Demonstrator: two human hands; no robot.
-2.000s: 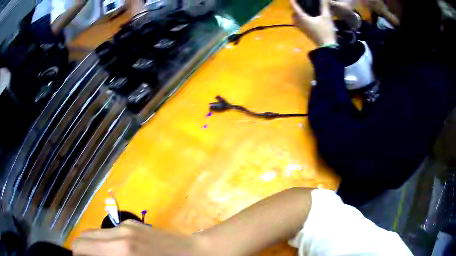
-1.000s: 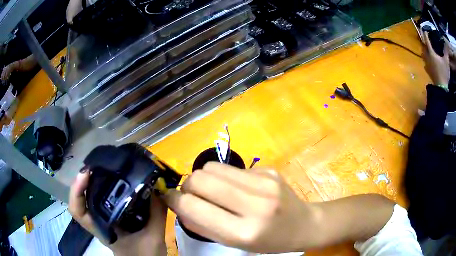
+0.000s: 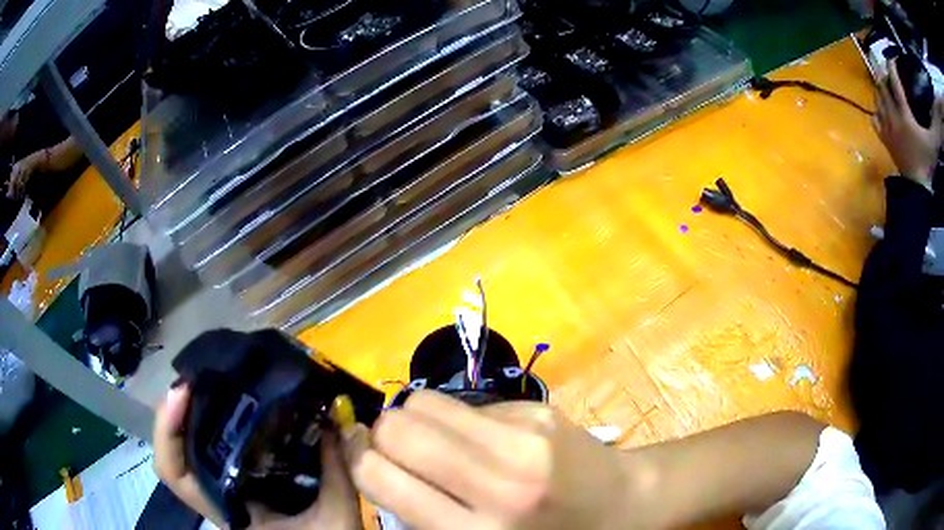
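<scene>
My left hand [image 3: 181,455] holds a rounded black head shell [image 3: 254,414] at the lower left, its open side facing right. My right hand [image 3: 487,455] is at the shell's right edge, its fingers pinched on a small yellow piece [image 3: 344,410]; whether it is a plug or a tool tip is too blurred to tell. A black inner housing [image 3: 440,357] stands upright behind my right hand, with thin pale and dark wire leads [image 3: 473,331] rising from it. The white body below it is mostly hidden by my right hand.
Stacked clear blister trays [image 3: 414,135] stand beyond the work, with black head assemblies [image 3: 574,116] at the back. A pigtail cable [image 3: 766,236] lies on the orange bench. Another person's dark sleeve [image 3: 890,300] is at right. A grey metal frame [image 3: 88,135] and white sheet [image 3: 104,492] are at left.
The view has swung left since the earliest frame, bringing the black shell and my left hand into view. In the last second the shell has tilted slightly and both hands sit slightly lower.
</scene>
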